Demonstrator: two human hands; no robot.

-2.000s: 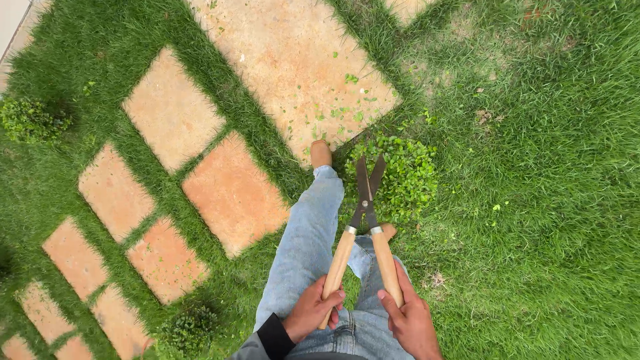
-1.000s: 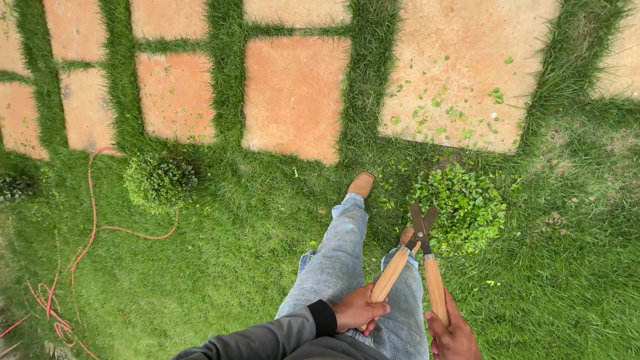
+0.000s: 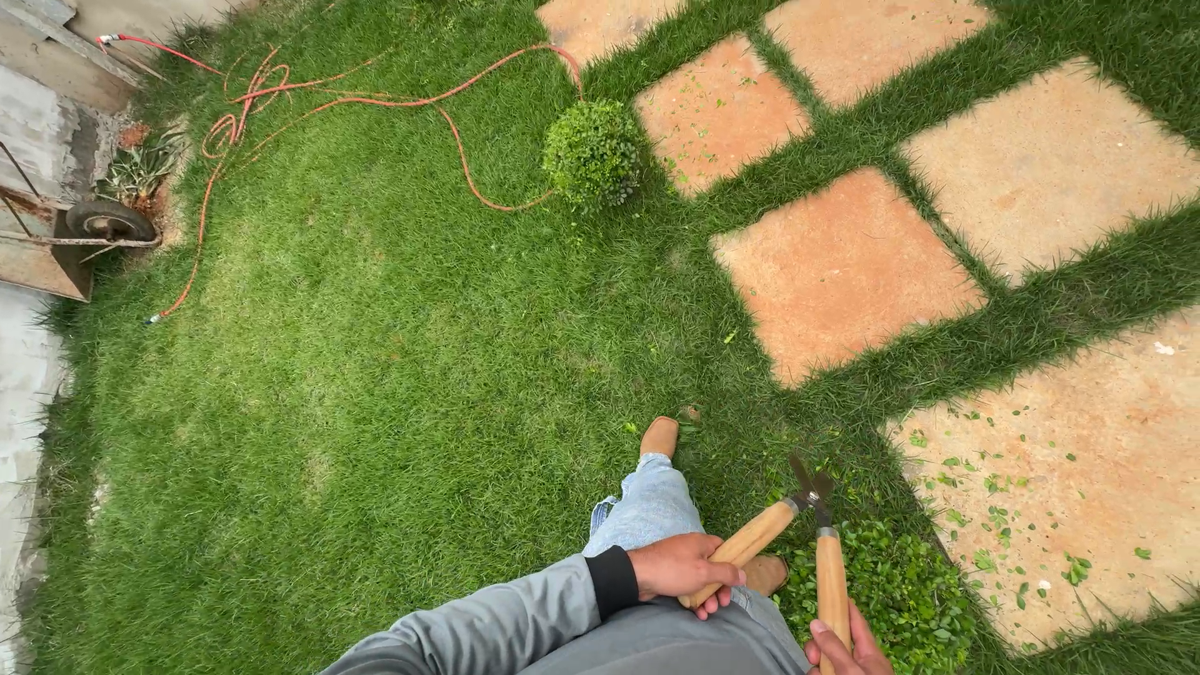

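Hedge shears (image 3: 814, 502) with wooden handles are held low in front of my body, their dark metal blades parted. One handle is in the grip of my left hand (image 3: 682, 574), which comes out of a grey sleeve with a black cuff. At the bottom edge my right hand (image 3: 848, 647), partly cut off by the frame, grips the other handle. A leafy green shrub (image 3: 891, 595) grows beside and beneath the shears, near my brown boot. Farther off stands a round clipped shrub (image 3: 592, 157).
Square stone pavers (image 3: 848, 272) set in grass lie to the right; the nearest (image 3: 1078, 487) bears scattered leaf clippings. An orange hose (image 3: 412, 101) loops over the lawn at upper left. A wheelbarrow (image 3: 56, 244) stands by the wall at the left edge.
The view has swung strongly toward the lawn, bringing the wheelbarrow and wall into sight. One boot has moved away from the near shrub. Both hands still hold the shears.
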